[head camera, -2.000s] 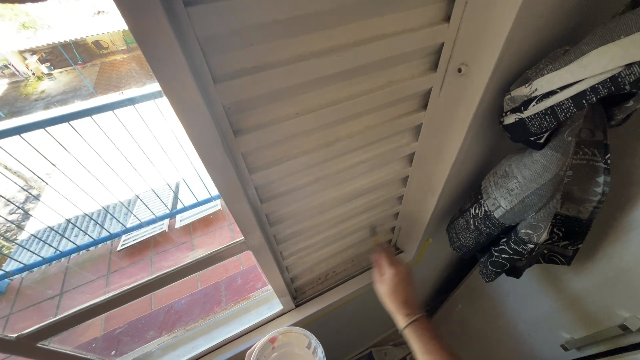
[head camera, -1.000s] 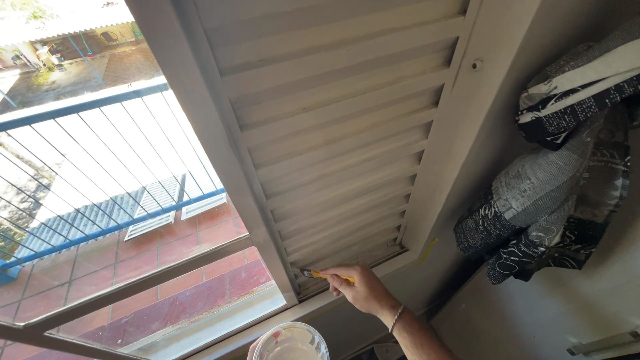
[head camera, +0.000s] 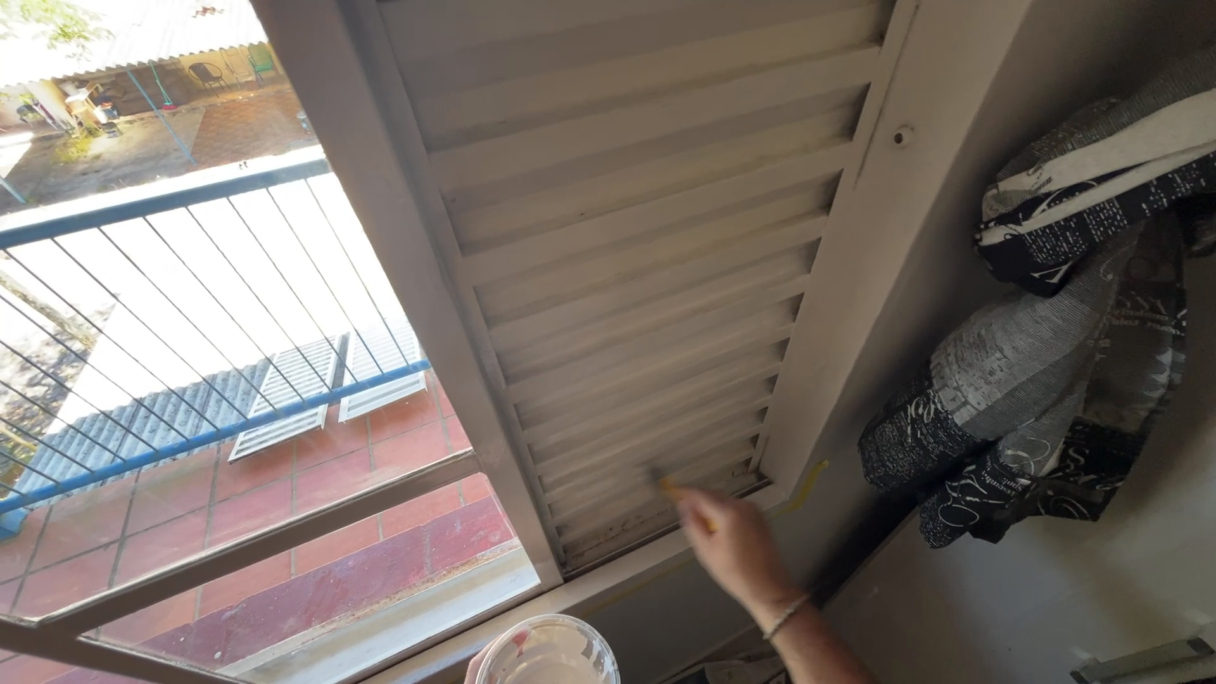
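Note:
My right hand (head camera: 727, 537), with a thin bracelet at the wrist, grips a small paintbrush (head camera: 671, 486) by its yellow handle. Motion blurs the brush head, which is at the lower slats of the louvered shutter (head camera: 646, 313). Whether the bristles touch a slat is not clear. At the bottom edge of the view, a clear plastic tub (head camera: 548, 655) holds pale paint (head camera: 551, 670). Of my left hand (head camera: 478, 662) only a small part shows, at the tub's left side; the tub hides the rest.
The window frame (head camera: 427, 285) runs down the shutter's left side, with a blue balcony railing (head camera: 171, 204) and red floor tiles (head camera: 256, 513) beyond the glass. Patterned black and grey cloth (head camera: 1016, 351) hangs at the right. A strip of yellow tape (head camera: 807, 486) is near the shutter's lower right corner.
My right hand has moved with the brush from the shutter's lower left corner, where it was one second ago, to the right along the lower slats.

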